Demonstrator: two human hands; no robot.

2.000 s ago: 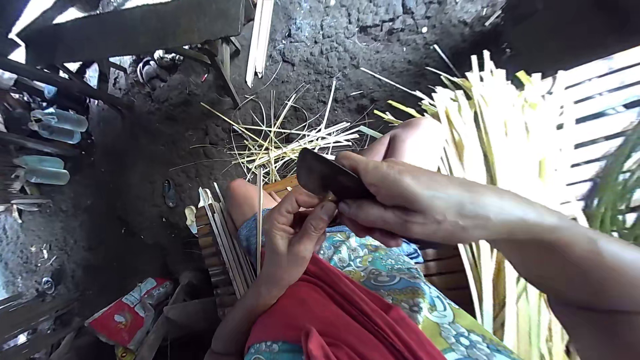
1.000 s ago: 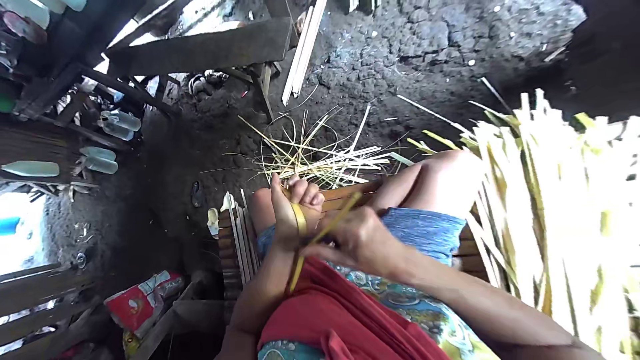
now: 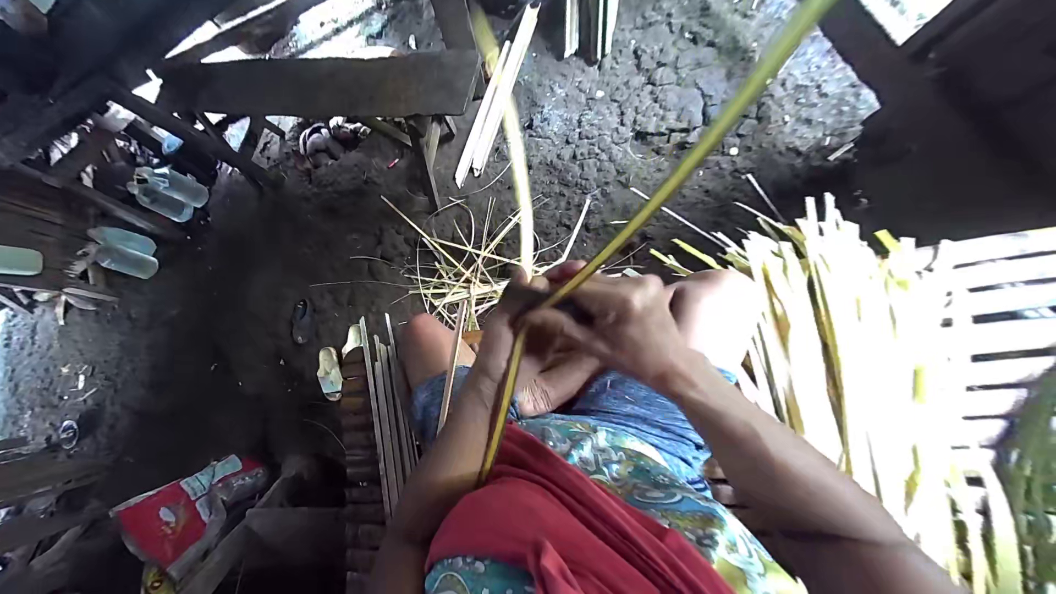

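Note:
My left hand [image 3: 507,330] and my right hand [image 3: 623,318] meet above my lap, with long split plant strips, possibly bamboo, between them. One green-yellow strip [image 3: 685,169] runs from the fingers to the upper right; a paler strip [image 3: 518,157] rises toward the top. A lower length [image 3: 505,404] passes down along my left wrist to the red cloth [image 3: 569,520]. My right hand is closed on a dark tool, seemingly a knife, at the strips; its blade is mostly hidden by the fingers. My left fingers close around the strips.
Thin shavings [image 3: 470,276] lie on the earth floor beyond my knees. A large bundle of pale strips [image 3: 866,371] is at the right. Narrow slats [image 3: 388,412] rest on the bench at the left. Plastic bottles [image 3: 169,194] and a red packet [image 3: 177,511] are farther left.
One second ago my hands were apart, a strip around my left hand; now they are together and long strips extend upward from them. The dark tool, plainly seen two seconds ago, is now mostly covered.

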